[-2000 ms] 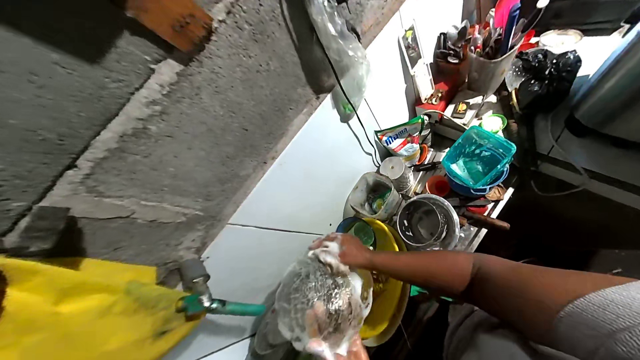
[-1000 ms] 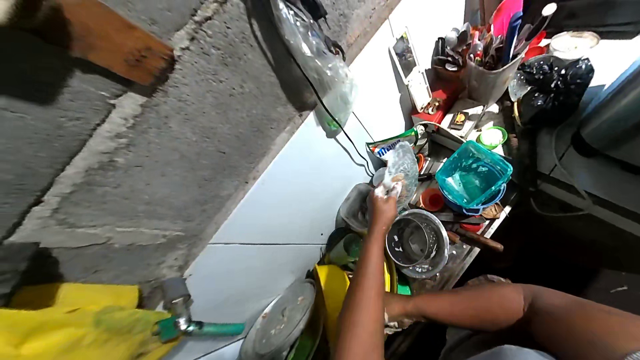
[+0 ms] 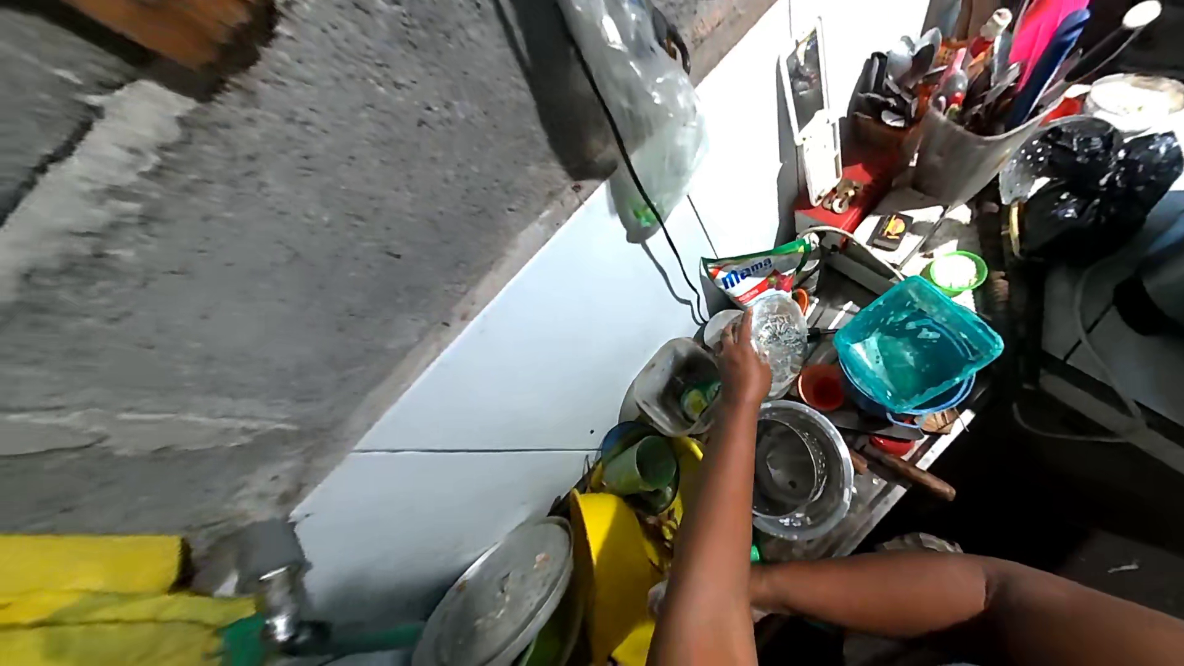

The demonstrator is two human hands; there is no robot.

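My left hand [image 3: 743, 363] reaches up over the crowded shelf, its fingers at the left edge of a round clear dish [image 3: 782, 340]. That dish stands tilted beside a white round container and a detergent packet [image 3: 754, 275]. Below it lies a metal bowl or pot [image 3: 801, 470] with a wet inside. My right hand [image 3: 660, 599] is mostly hidden behind my left forearm, close to a yellow plastic basin [image 3: 610, 564]; its fingers and any hold are hidden. Green cups [image 3: 643, 465] stand in the basin area, and a cloudy plastic container [image 3: 673, 388] is left of my left hand.
A teal plastic tub [image 3: 916, 344] sits on a blue container at right. A holder [image 3: 967, 157] full of utensils stands at the back. A large metal lid [image 3: 504, 597] leans near a tap [image 3: 279, 601] with a green hose. A plastic bag [image 3: 647, 111] hangs by the wall.
Two seconds ago both hands were on the soapy clear dish over the yellow basin. My left hand has carried it up to the shelf, while my right hand has stayed low.
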